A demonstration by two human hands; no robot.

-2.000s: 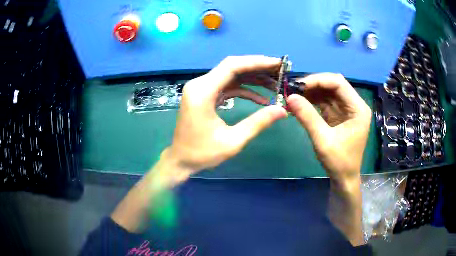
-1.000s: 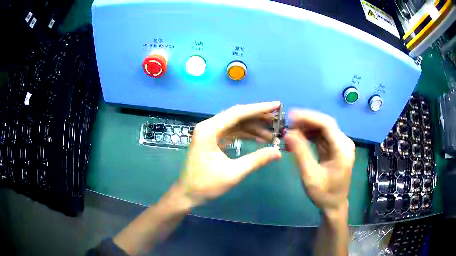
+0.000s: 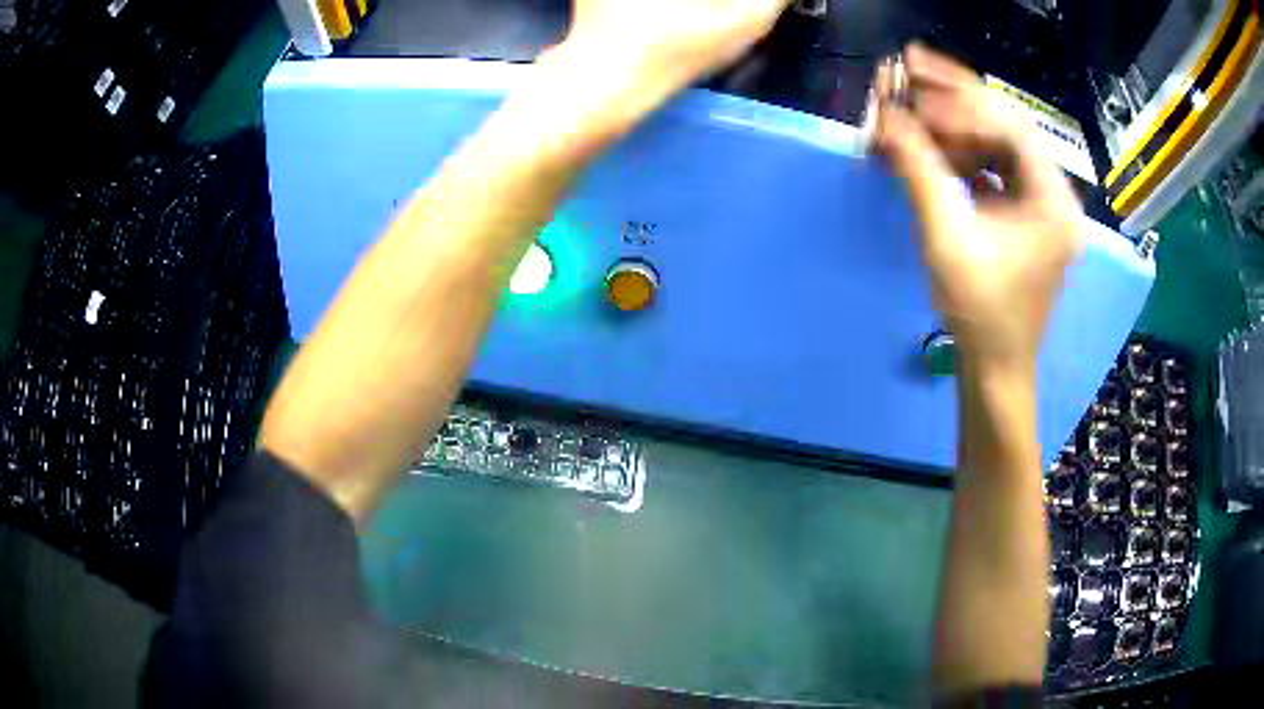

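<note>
My right hand [image 3: 991, 208] is raised over the right part of the blue control panel [image 3: 790, 263]. Its fingertips are closed on a small electronic assembly [image 3: 891, 100], which is blurred. My left hand [image 3: 672, 35] reaches over the panel's back edge onto the black machine bed [image 3: 846, 49]. It is cut off by the top edge and its fingertips are hard to make out, so I cannot tell whether it holds anything. My left forearm crosses the panel and hides the red button.
A clear blister strip [image 3: 596, 464] lies on the green mat [image 3: 749, 582] by the panel. Black trays stand left [image 3: 132, 346] and right [image 3: 1144, 513]. Yellow-black striped guards [image 3: 1185, 118] flank the bed. A lit white button [image 3: 530, 269], orange button [image 3: 632, 285] and green button [image 3: 941, 355] show.
Both hands have moved apart and forward, from above the mat to the panel and machine bed. The assembly between them has gone up with my right hand. The view has shifted, showing more bed.
</note>
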